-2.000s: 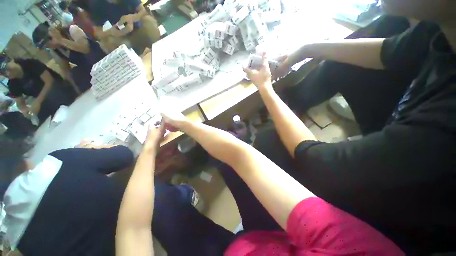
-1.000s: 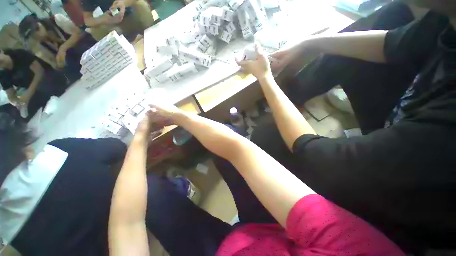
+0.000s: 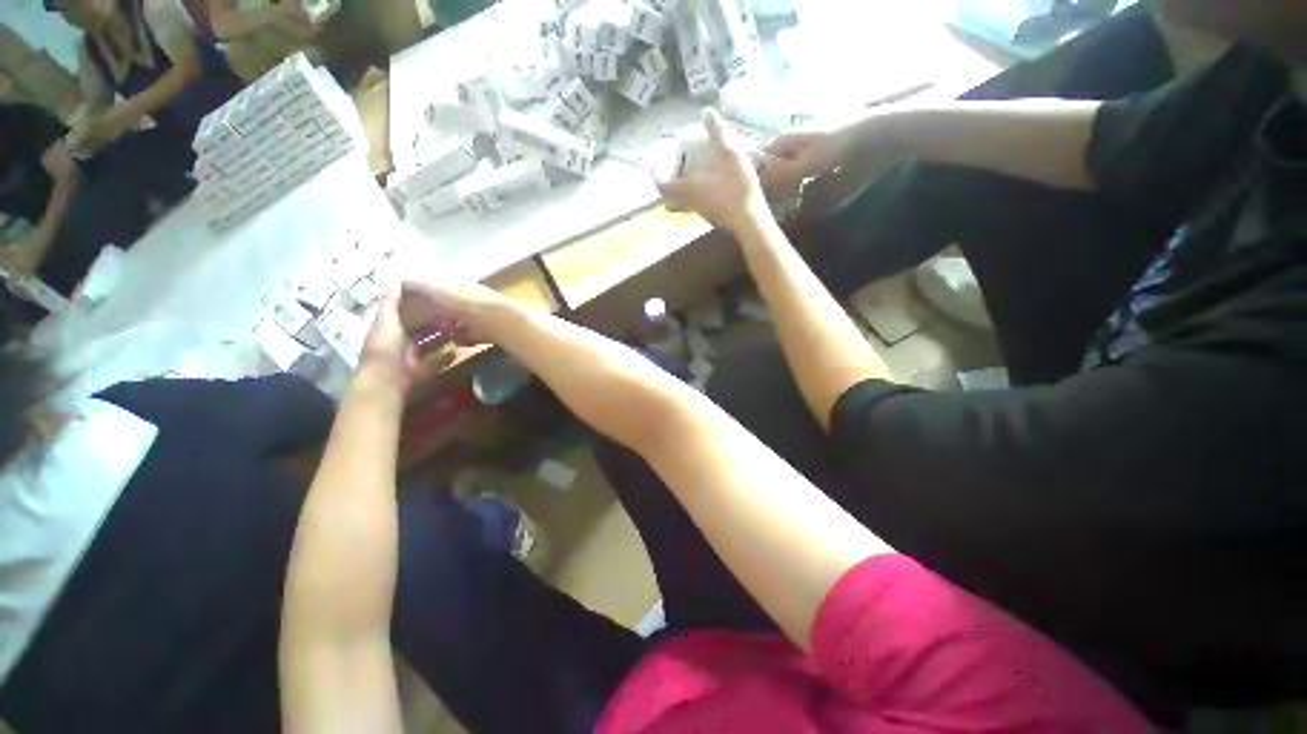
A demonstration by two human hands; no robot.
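Observation:
My left hand (image 3: 387, 341) and my right hand (image 3: 456, 308) meet at the table's near edge. Their fingers close around a small white carton (image 3: 432, 341), which is mostly hidden and blurred. A group of white cartons (image 3: 318, 313) with dark print stands close together on the table, just left of and beyond my hands. A large jumbled pile of white cartons (image 3: 502, 179) lies on the table farther off to the right.
A neat carton stack (image 3: 280, 141) stands at the table's far side. A person in black (image 3: 1003, 488) sits at my right, hands over the table edge; another in dark clothes (image 3: 187, 502) is at my left. A pale-capped bottle (image 3: 657, 318) is below the edge. More people sit beyond.
The view has shifted, so the table and people appear farther left and higher. My hands stay together at the table edge. The neighbour's left hand has opened, with its thumb raised.

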